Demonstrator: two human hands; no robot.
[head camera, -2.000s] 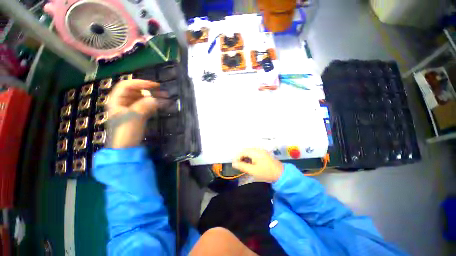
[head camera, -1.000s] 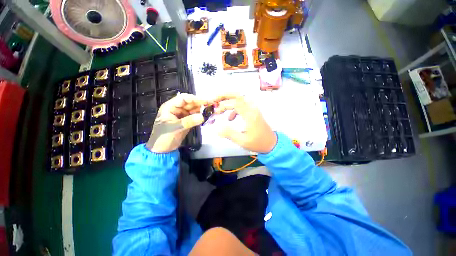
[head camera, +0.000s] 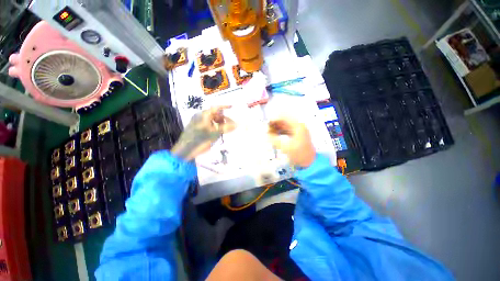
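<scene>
My left hand (head camera: 202, 131) is over the left part of the white work plate (head camera: 249, 118), fingers bent together and blurred. My right hand (head camera: 293, 144) is over the plate's right part, also blurred, with a dark patch at its fingertips. I cannot tell whether either hand holds a piece. The hands are apart. Orange-brown fixtures (head camera: 214, 81) with black centres stand at the back of the plate. Loose small black parts (head camera: 193, 101) lie left of centre. A thin teal tool (head camera: 286, 86) lies to the right, beside a pink-and-white block (head camera: 255, 92).
A black tray (head camera: 118, 148) with rows of gold-silver square modules (head camera: 89, 175) is at left. Another black tray (head camera: 390, 104) is at right. An orange cylinder head (head camera: 245, 41) hangs over the back fixtures. A pink fan (head camera: 66, 77) and a red-orange tray (head camera: 13, 214) are at left.
My hands were together around a small dark piece; now they are apart above the plate. The camera view has turned, so the trays and plate appear shifted and tilted.
</scene>
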